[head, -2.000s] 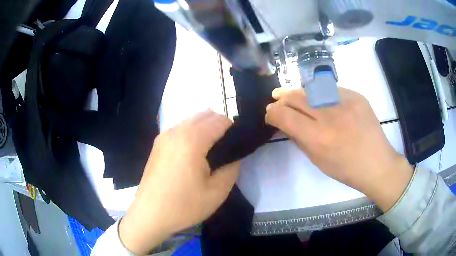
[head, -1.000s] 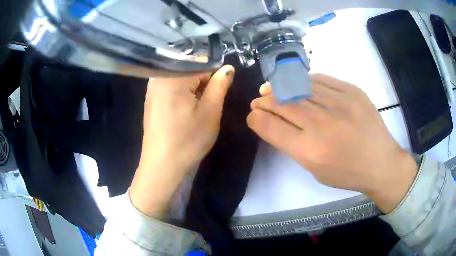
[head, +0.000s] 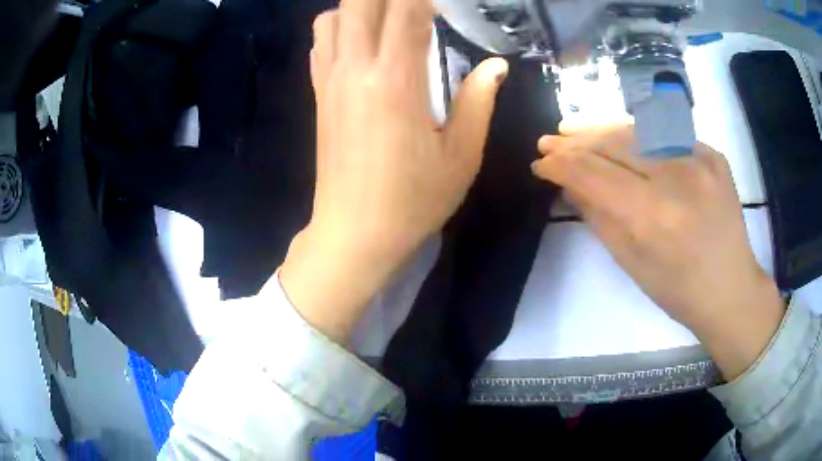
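Note:
The black fabric strip (head: 505,207) runs from under the machine head (head: 577,27) down over the table's front edge. My left hand (head: 388,135) lies flat with its fingers apart, its thumb on the strip's left edge close to the needle area. My right hand (head: 658,216) has its thumb and index finger pinched together at the strip's right edge. The grey-blue attachment (head: 665,117) hangs over its knuckles. The needle tip and presser foot are not clear in the glare.
Black cut pieces (head: 243,180) are heaped on the left. A smartphone (head: 784,162) lies on the right. A ruler band (head: 595,383) runs along the front edge. Blue crate parts (head: 155,396) show at the lower left. Orange-yellow handles (head: 62,300) show at far left.
My left hand first moved up beside the needle, then opened out flat with its fingers pointing away. The strip now lies straighter. The view has shifted, so the machine head sits further right than one second ago.

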